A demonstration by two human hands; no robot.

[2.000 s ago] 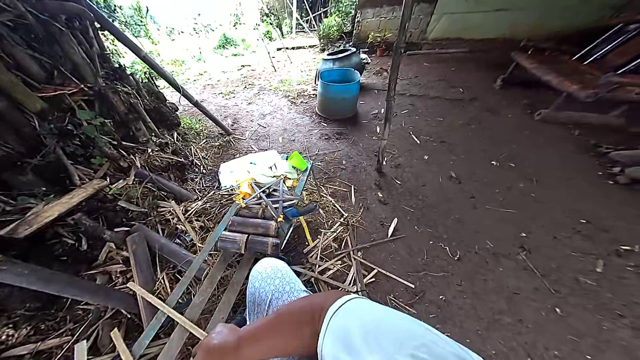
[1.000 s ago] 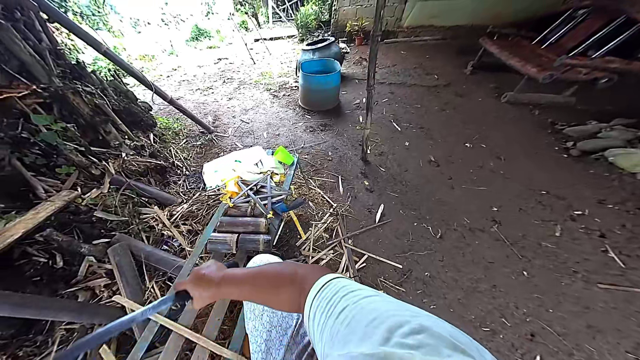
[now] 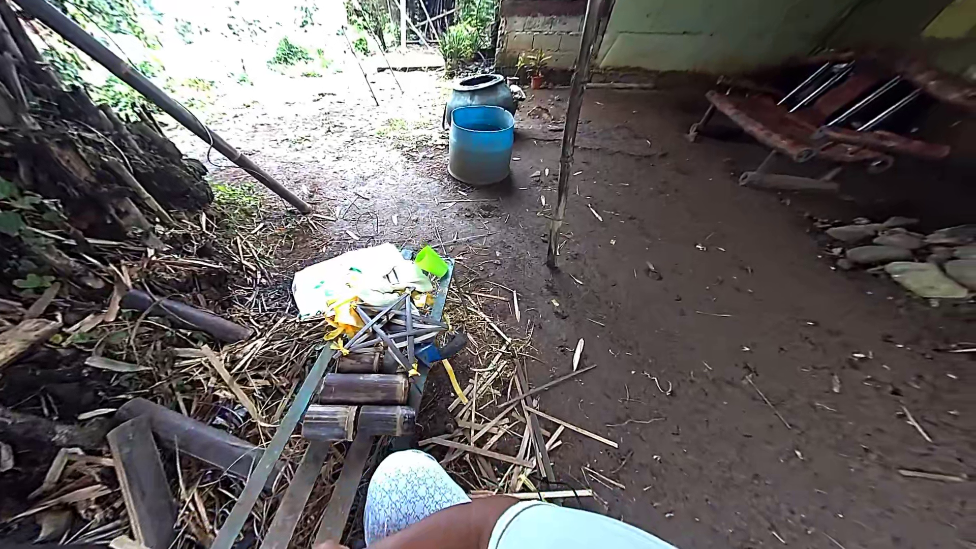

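At the bottom edge, my right forearm reaches leftward from a pale sleeve, past my patterned knee (image 3: 412, 492). Only a sliver of my right hand (image 3: 329, 544) shows, near the bamboo slats (image 3: 347, 488); its fingers and anything in them are cut off. My left hand is out of view. Short cut bamboo sections (image 3: 364, 388) lie across the slats. Beyond them are a heap of narrow grey pieces (image 3: 396, 328), yellow strips (image 3: 454, 380), a blue and dark object (image 3: 441, 351), a white sheet or bag (image 3: 358, 274) and a tipped green cup (image 3: 431, 261).
Split bamboo (image 3: 141, 484) and debris litter the ground at left, under a leaning pole (image 3: 183, 114). An upright pole (image 3: 568, 145) stands ahead, right of a blue drum (image 3: 481, 149) and a dark container (image 3: 479, 91). A reclining bench (image 3: 770, 133) and stones (image 3: 923, 278) are at right.
One second ago my right hand was raised at the left, shut on a long-bladed tool like a machete. It has since dropped almost out of the bottom edge, and the blade no longer shows.
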